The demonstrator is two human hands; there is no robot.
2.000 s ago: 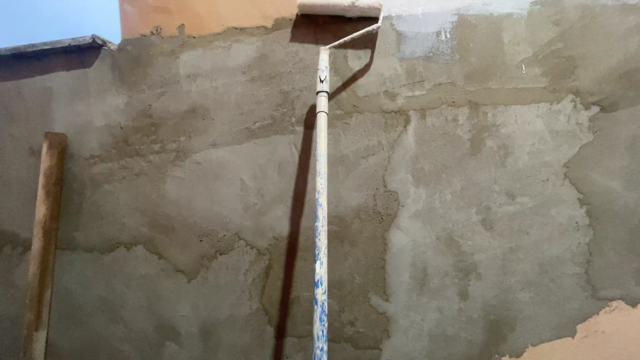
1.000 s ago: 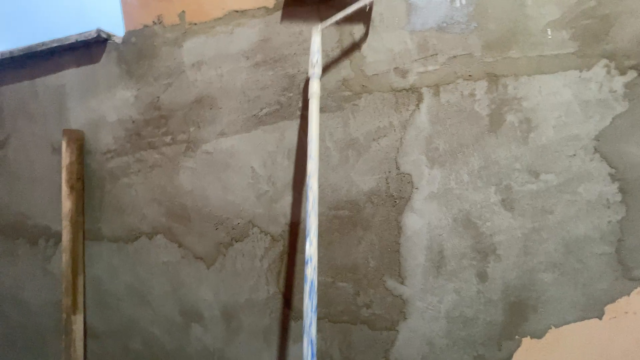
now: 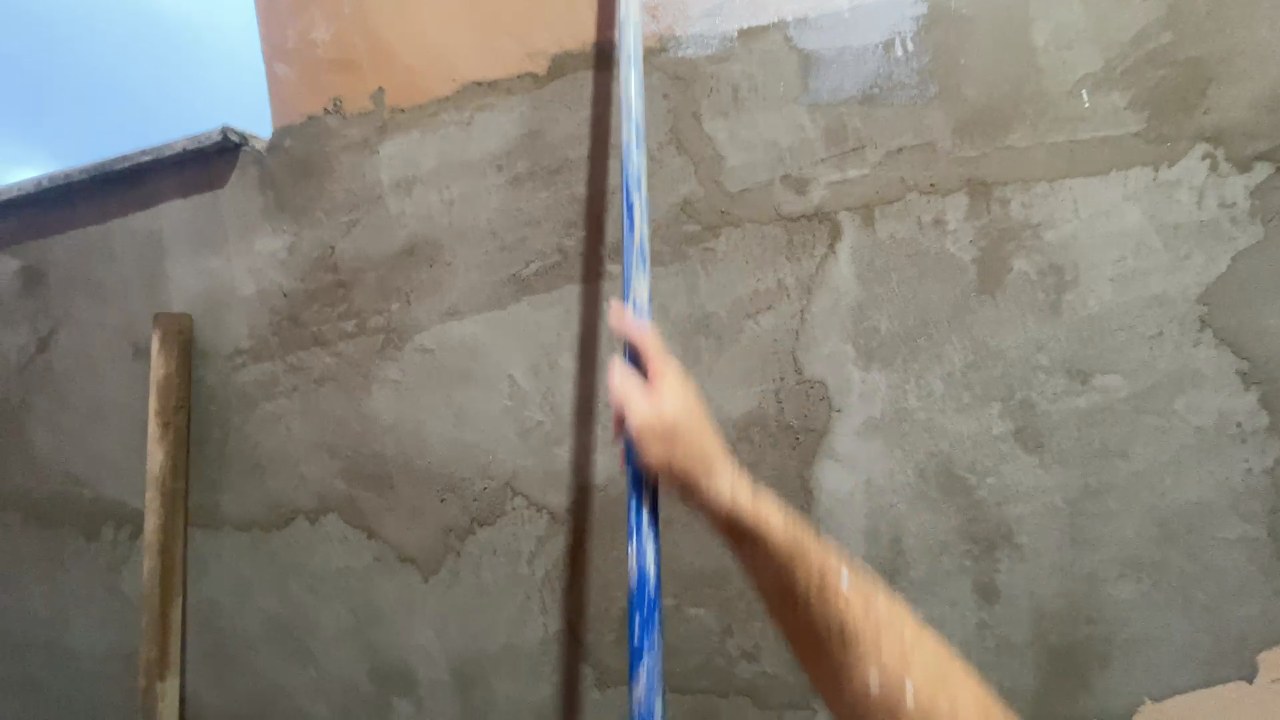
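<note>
A paint-spattered blue and white extension pole [image 3: 642, 580] runs upright through the middle of the head view, in front of a wall of patchy grey cement render [image 3: 480, 400]. From the lower right comes my right hand [image 3: 655, 405], closed around the pole at about mid-height and somewhat blurred. Specks of white paint show on the forearm. The pole's upper end lies beyond the top edge, so the roller is hidden. My left hand is out of the frame.
A wooden post [image 3: 167, 500] stands upright against the wall at the left. Behind it, a sloping ledge [image 3: 120, 175] meets the wall under the sky. Orange painted wall [image 3: 430, 50] and a whitish painted patch [image 3: 860, 50] are at the top. The pole's dark shadow falls just left of it.
The pole has moved up; its roller, visible at the top two seconds ago, has left the frame. My right hand has come into view on the pole.
</note>
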